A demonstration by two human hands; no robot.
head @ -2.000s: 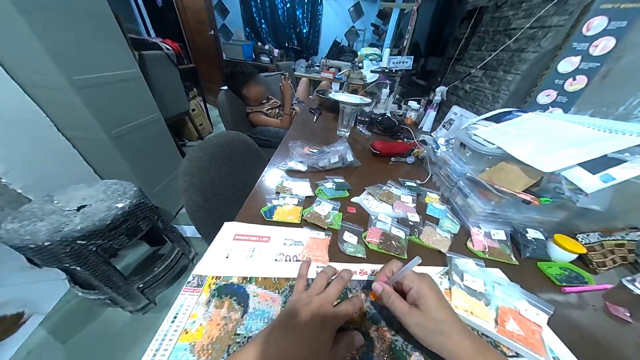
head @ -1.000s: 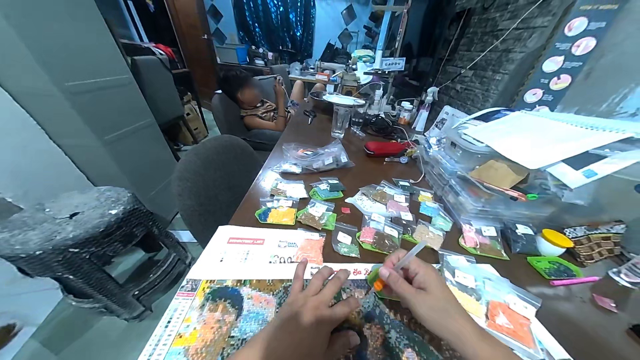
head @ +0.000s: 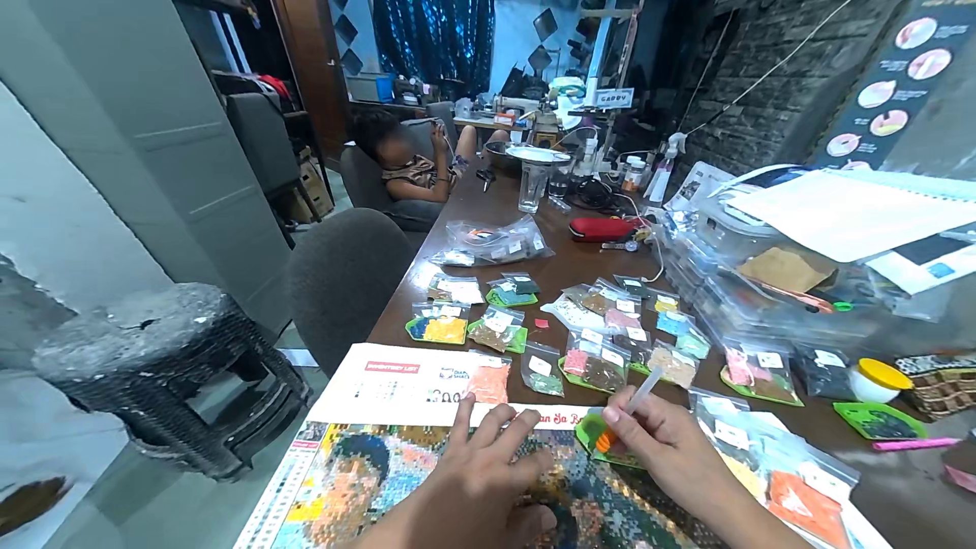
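Observation:
My left hand (head: pixel 488 473) lies with its fingers spread on the diamond painting canvas (head: pixel 347 488), its fingertips by the white printed sheet (head: pixel 381 380). Between the thumb and fingers of my right hand (head: pixel 663 442) is a pen-like applicator (head: pixel 645 390) with a translucent upper end and an orange lower part. Its tip is over a green tray (head: pixel 591 428) that rests on the canvas, partly hidden by that hand. A small bag of orange-pink beads (head: pixel 488 381) lies on the sheet, just beyond the left fingertips.
Several bead bags (head: pixel 444 329) and green trays stand across the dark table (head: pixel 488 206). Bags of orange beads (head: pixel 808 503) lie at right, near clear plastic boxes (head: pixel 732 305). A grey chair (head: pixel 347 282) and black stool (head: pixel 175 381) stand at left. A person (head: pixel 415 171) sits farther back.
The green tray shows more fully beneath my right hand, and the applicator has moved to it. My left hand stays spread on the canvas.

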